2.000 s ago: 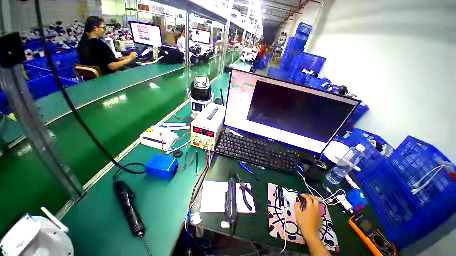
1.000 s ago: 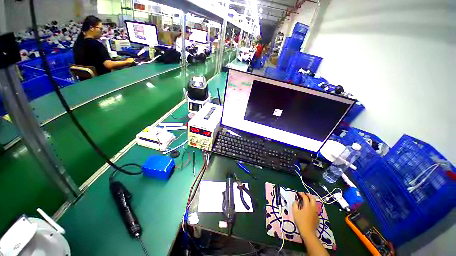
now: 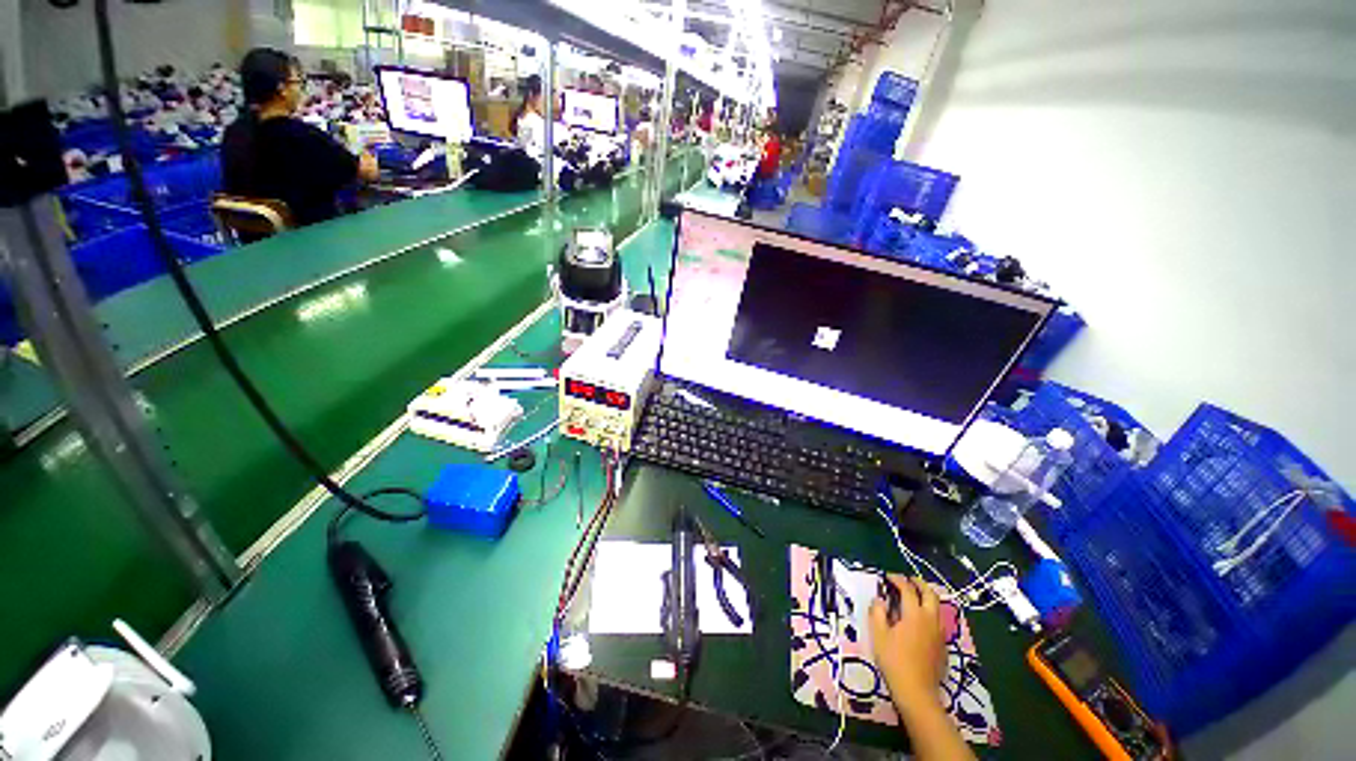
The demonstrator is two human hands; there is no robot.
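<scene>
My right hand point(image 3: 910, 642) rests on a small dark computer mouse point(image 3: 892, 598) on a patterned pad point(image 3: 833, 687) at the lower right. The mouse is mostly hidden under the fingers. My left hand is not in the picture. The monitor point(image 3: 877, 335) behind the pad shows a dark window with a small white mark in it. The keyboard point(image 3: 759, 446) lies below the monitor. A white camera housing point(image 3: 112, 714) is cut off by the lower left corner.
A black electric screwdriver point(image 3: 372, 617) lies on the green mat near a blue block point(image 3: 472, 498). Pliers point(image 3: 723, 580) lie on white paper point(image 3: 631, 583). A power supply point(image 3: 607, 384), bottle point(image 3: 1019, 488), orange multimeter point(image 3: 1098, 696) and blue crates point(image 3: 1249, 550) stand around. A person point(image 3: 283, 149) sits across the conveyor.
A small white mark has appeared in the monitor's dark window since the oldest frame. The view has shifted slightly. The person across the conveyor has moved an arm. My right hand stays on the mouse.
</scene>
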